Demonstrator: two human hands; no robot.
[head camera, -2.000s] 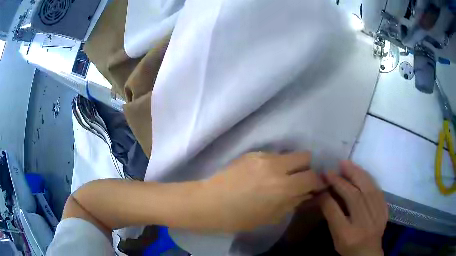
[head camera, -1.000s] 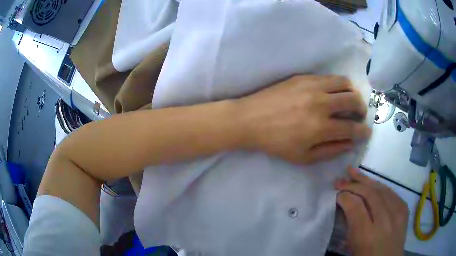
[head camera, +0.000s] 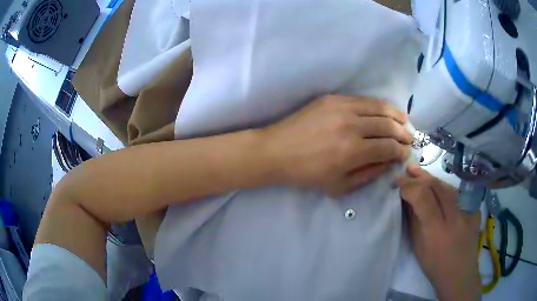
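A large whitish garment panel, wrong side up, with a small dark round mark, lies across the table and hangs over its front edge. My left hand lies flat on the panel near its right edge, fingertips just left of the presser foot. My right hand is at the panel's right edge below the foot, thumb and finger pinching the edge. The white sewing machine head with a blue stripe stands at the right. The needle itself cannot be made out.
Brown cloth with a white reverse lies behind the panel at the left. A grey box with a round grille is at the top left. Snips with a yellow and a green handle lie right of my right hand. Dark layered pieces hang at the left.
From crossed low at the front edge, my left hand has moved up onto the panel beside the foot. My right hand has moved up along the edge. The panel lies flatter and its round mark shows.
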